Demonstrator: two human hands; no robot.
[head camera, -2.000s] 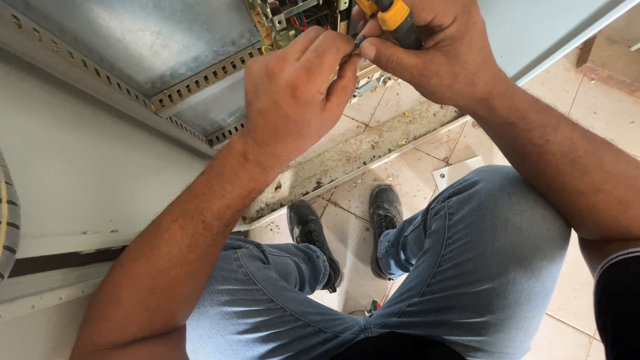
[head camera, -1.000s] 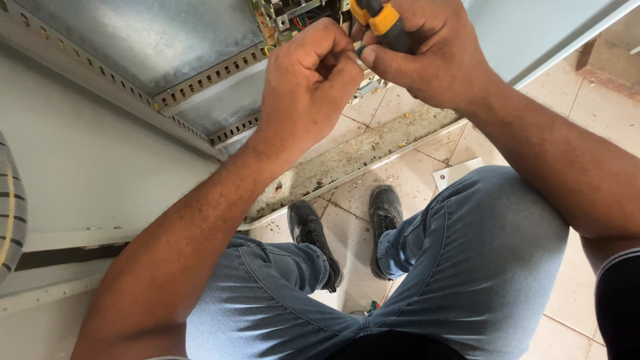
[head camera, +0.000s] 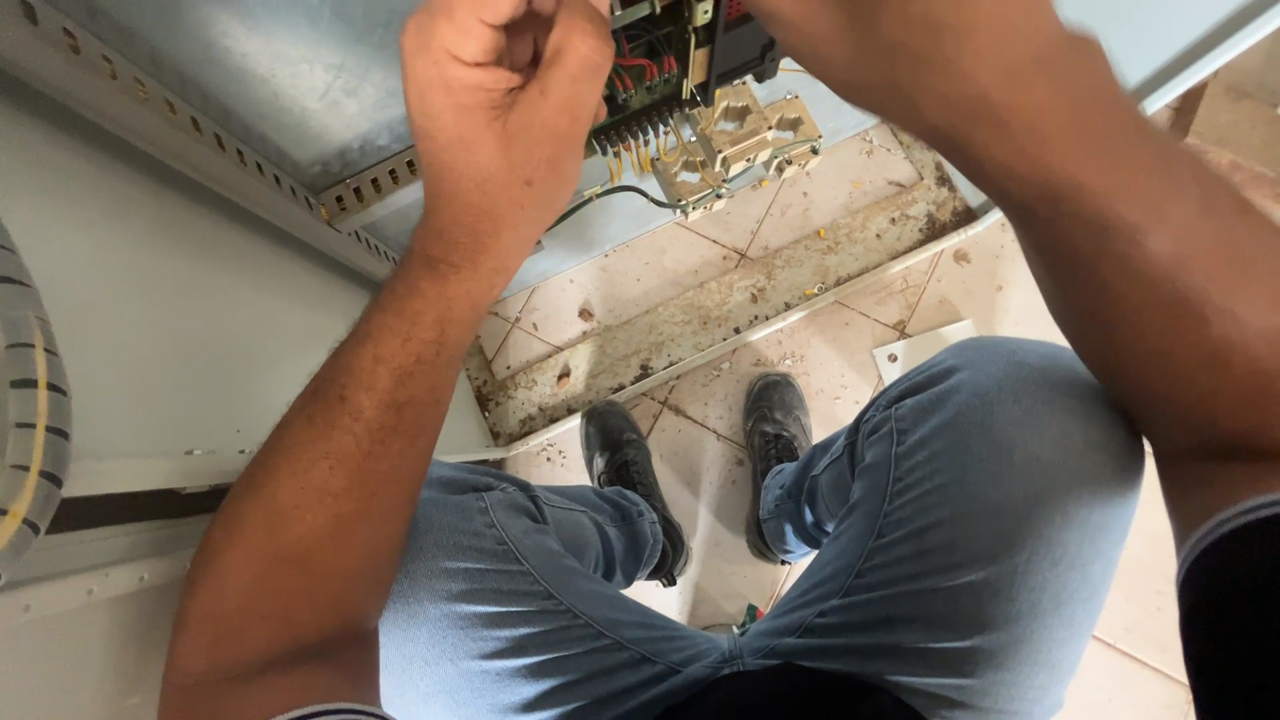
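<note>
My left hand is raised at the top, left of the wired electrical assembly, with its fingers curled; whatever they may pinch is cut off by the top edge. At the upper right is my right hand, blurred, its fingers beyond the frame. Between the hands lie red wires on screw terminals and a row of yellow wires with dark ends. Beige current transformers sit below them, crossed by a dark green cable. No tool shows in either hand.
A slotted metal rail and the cabinet's side panel stand at left, near a ribbed clear conduit. The dirty cabinet sill runs in front of my shoes. A small white plate lies on the tiles.
My hands have moved apart. My right hand has gone up and right, and the yellow-and-black handled tool seen in it earlier is out of view. More terminals and the current transformers now show.
</note>
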